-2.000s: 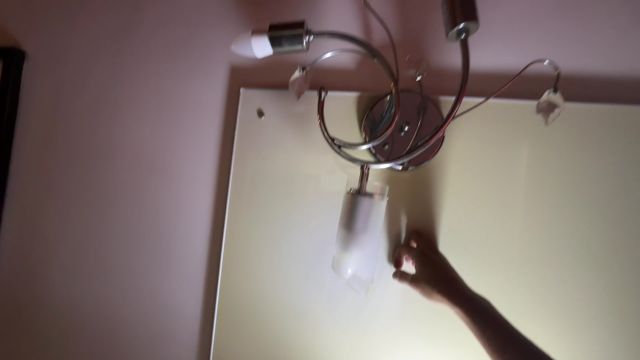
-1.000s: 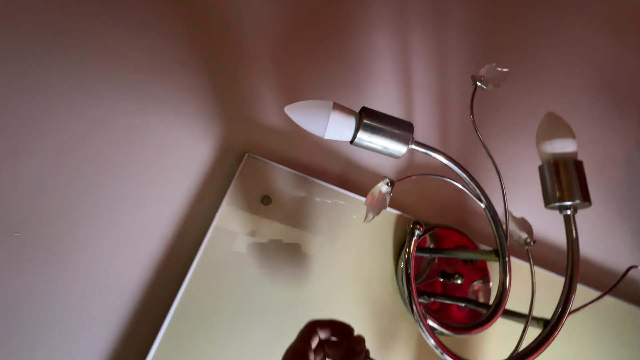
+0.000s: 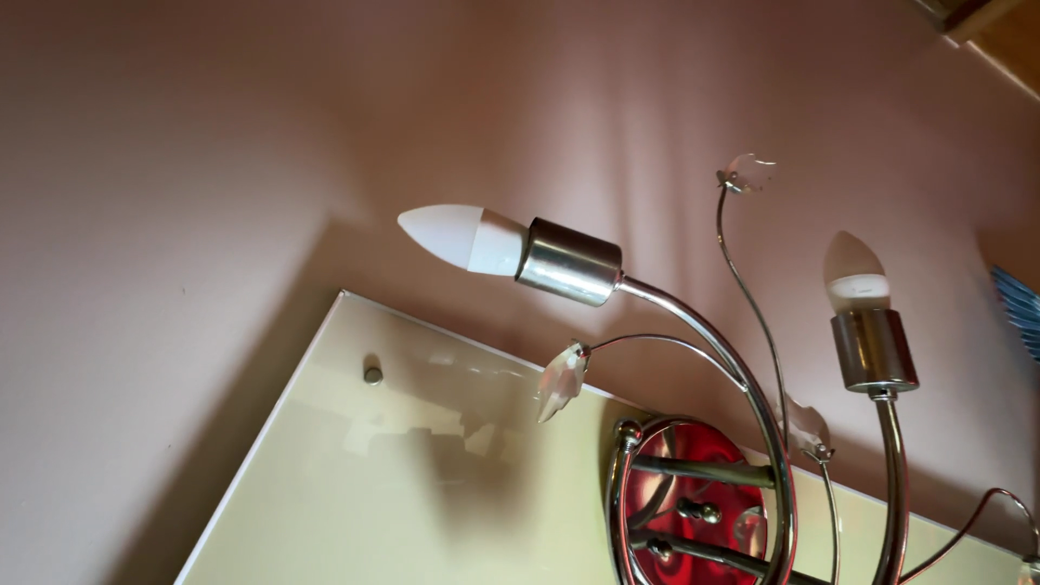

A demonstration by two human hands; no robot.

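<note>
Neither of my hands shows in the head view now. A chrome light fixture with curved arms has its round, shiny base plate (image 3: 691, 496) at the lower right, showing red reflections. A white candle-shaped bulb (image 3: 463, 238) sits in the left metal lamp socket (image 3: 570, 262), pointing left. Another candle-shaped bulb (image 3: 855, 272) stands upright in the right socket (image 3: 875, 349). Thin curved wires carry clear leaf-shaped ornaments, one left of the base (image 3: 562, 380) and one higher up (image 3: 749, 173). Neither visible bulb has a shade around it.
A pale glossy panel (image 3: 325, 487) with a light edge and a round metal fastener (image 3: 373, 375) lies behind the fixture. Around it is a pinkish wall (image 3: 203, 203). A blue feather-like object (image 3: 1020, 309) is at the right edge, and a wooden piece (image 3: 999, 49) at the upper right.
A hand beside the frosted shade in the oldest frame, and at the bottom edge one second ago, is out of view now. The view has tilted and come closer to the fixture.
</note>
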